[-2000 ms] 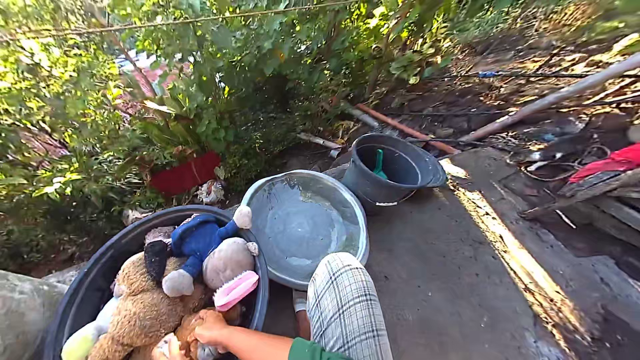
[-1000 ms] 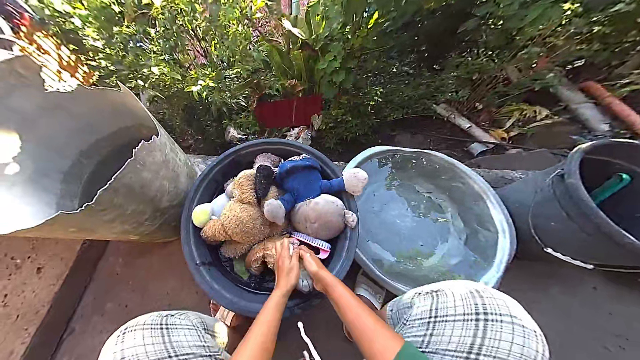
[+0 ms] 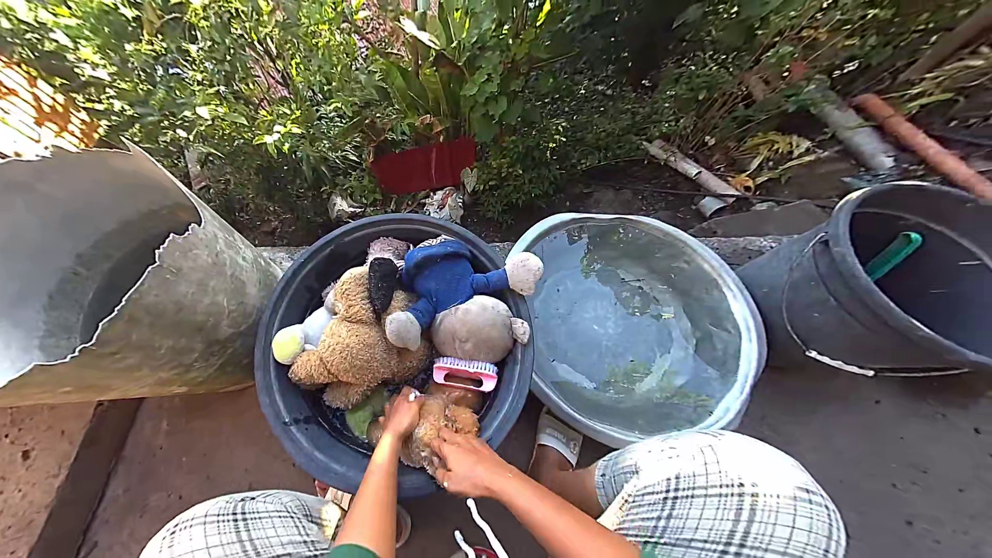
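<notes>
A black plastic tub (image 3: 291, 434) holds several stuffed toys. At its near side my left hand (image 3: 403, 415) grips the left side of a wet brown plush toy (image 3: 426, 434), and my right hand (image 3: 469, 463) holds its right side, fingers on the fur. Just beyond them a pink scrubbing brush (image 3: 465, 373) lies with its bristles facing away from me, beside a grey plush toy in a blue top (image 3: 446, 283). A tan teddy bear (image 3: 356, 349) lies left of it, partly over a pale toy with a yellow-green end (image 3: 288, 344). Something green shows beside my left hand.
A wide metal basin of water (image 3: 635, 325) stands right of the tub, touching or nearly so. Farther right is a dark bucket (image 3: 814, 302) with a green-handled item (image 3: 893, 256) inside. A large torn-edged container (image 3: 194, 310) stands at left. Plants and pipes (image 3: 922, 143) lie beyond.
The view has swung left since the oldest frame. One second ago my hands were close together on the brown plush; now they are farther apart on it.
</notes>
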